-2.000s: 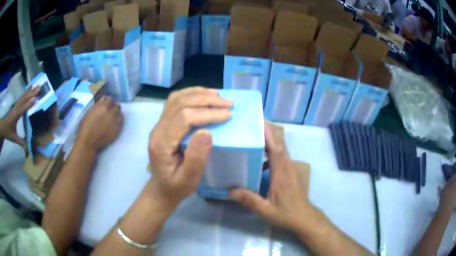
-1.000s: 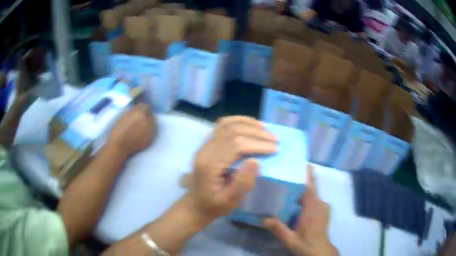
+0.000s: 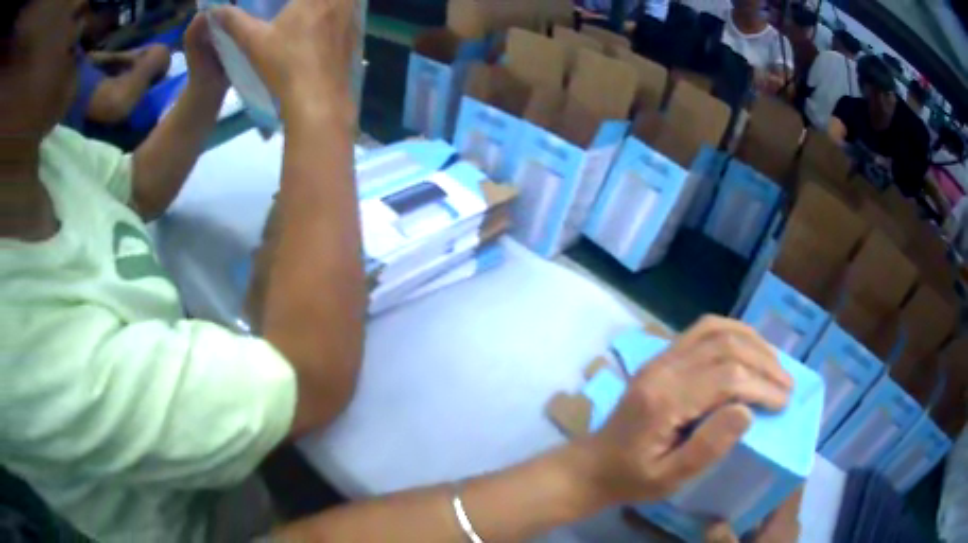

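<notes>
A light blue and white carton (image 3: 760, 463) is between my two hands at the lower right, its closed blue end facing up. My left hand (image 3: 690, 414) lies over the top with bent fingers. My right hand (image 3: 780, 522) is mostly hidden behind and under the carton, at the bottom edge; only some fingers show at its lower side. Flat carton blanks (image 3: 605, 395) with blue panels and brown tabs lie on the white table (image 3: 467, 392), partly behind my left hand.
A neighbour in a light green shirt (image 3: 138, 361) at the left holds up a carton (image 3: 249, 74). A stack of flat blanks (image 3: 425, 228) lies beside them. Open erected cartons (image 3: 647, 202) stand in rows behind the table. Dark slim parts (image 3: 873, 511) lie at lower right.
The view has swung left, so my hands and the carton now sit lower right. The neighbour's arms have risen with a carton held up. My hold on the carton looks much the same.
</notes>
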